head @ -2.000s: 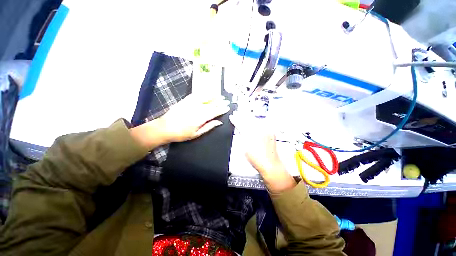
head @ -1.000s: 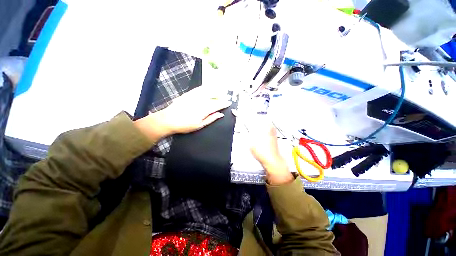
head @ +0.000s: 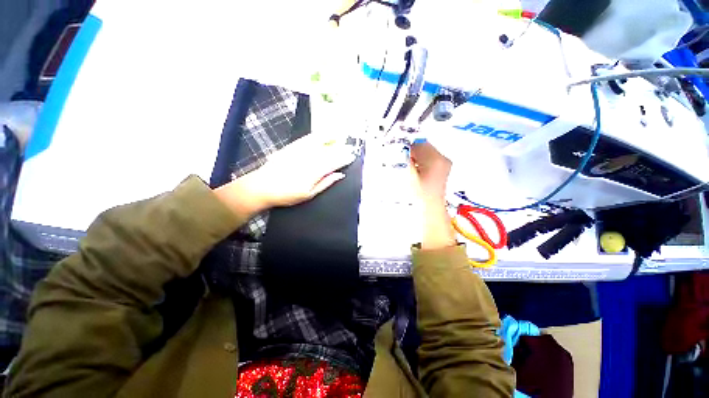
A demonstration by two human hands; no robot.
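A plain black fabric panel [head: 315,233] lies on the white machine table and hangs over its front edge, its right edge running up to the needle area. A plaid piece [head: 268,128] shows beside and under it at the left. My left hand [head: 291,175] lies flat on the panel, fingers pointing at the presser foot [head: 356,144], with nothing gripped. My right hand [head: 432,175] is raised beside the needle area, fingers bent near small metal parts of the white sewing machine [head: 497,109]. Glare washes out the foot and fingertips; whether the right hand holds anything cannot be told.
Scissors with red and yellow handles [head: 483,233] lie right of my right wrist. Dark toothed-looking pieces [head: 550,231] and a small yellow ball [head: 612,242] lie farther right. A blue-green cable [head: 588,155] curves over the machine. A maroon bundle [head: 548,365] with light-blue cloth is at lower right.
My right hand has moved up from the table near the scissors to the needle area, and its fingers have bent. My left hand and the panel look almost unmoved. The view has shifted slightly.
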